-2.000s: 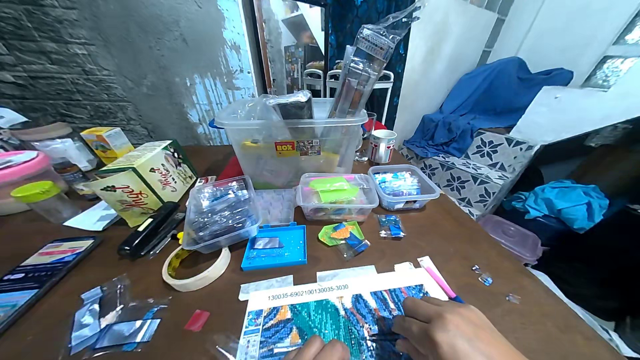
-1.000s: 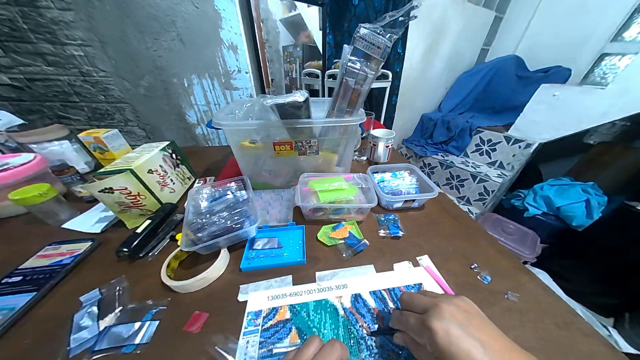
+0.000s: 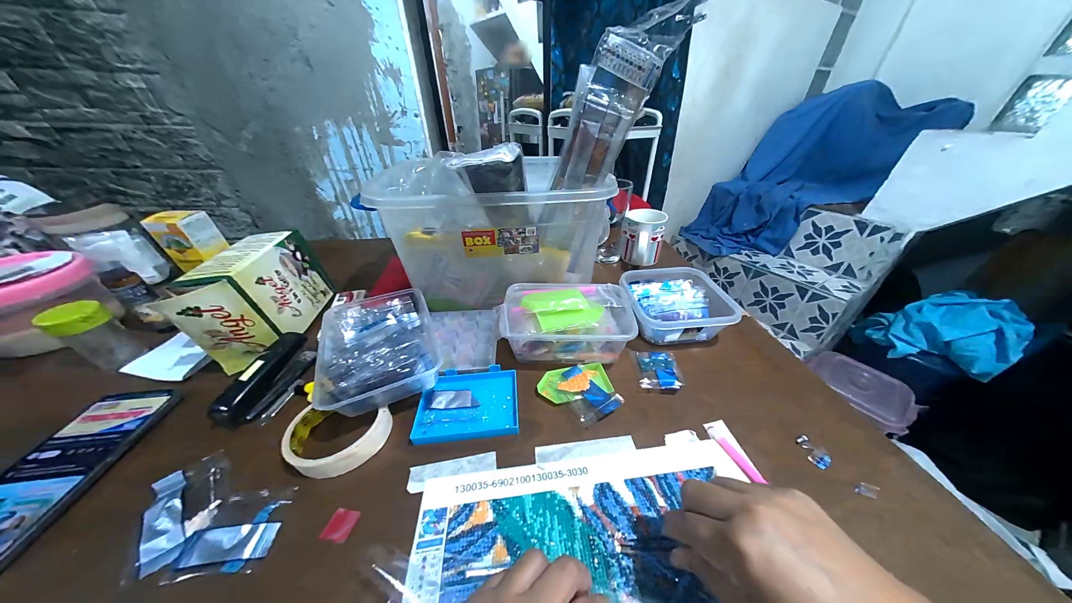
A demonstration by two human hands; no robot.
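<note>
A diamond painting canvas [image 3: 536, 519] with teal, blue and orange beads lies at the bottom centre, its top edge on strips of white tape. My left hand [image 3: 540, 579] rests on its lower part with fingers curled; whether it holds anything is hidden. My right hand [image 3: 745, 523] is over the canvas's right side, fingers bent toward a dark, thin thing at the fingertips that I cannot make out. A pink pen-like stick [image 3: 741, 456] lies by the canvas's top right corner. Above the canvas sit a blue tray [image 3: 477, 406] and a green tray [image 3: 553, 387] with small bead packets.
A roll of masking tape [image 3: 339, 461], a plastic tub of bead bags [image 3: 377, 352] and a phone [image 3: 79, 461] are at left. Behind stand a large clear storage box [image 3: 494, 251], two smaller tubs and a mug [image 3: 644, 237]. Opened plastic packets [image 3: 222, 540] lie at lower left.
The fingers of my right hand have shifted slightly over the canvas. My left hand stays at its lower edge.
</note>
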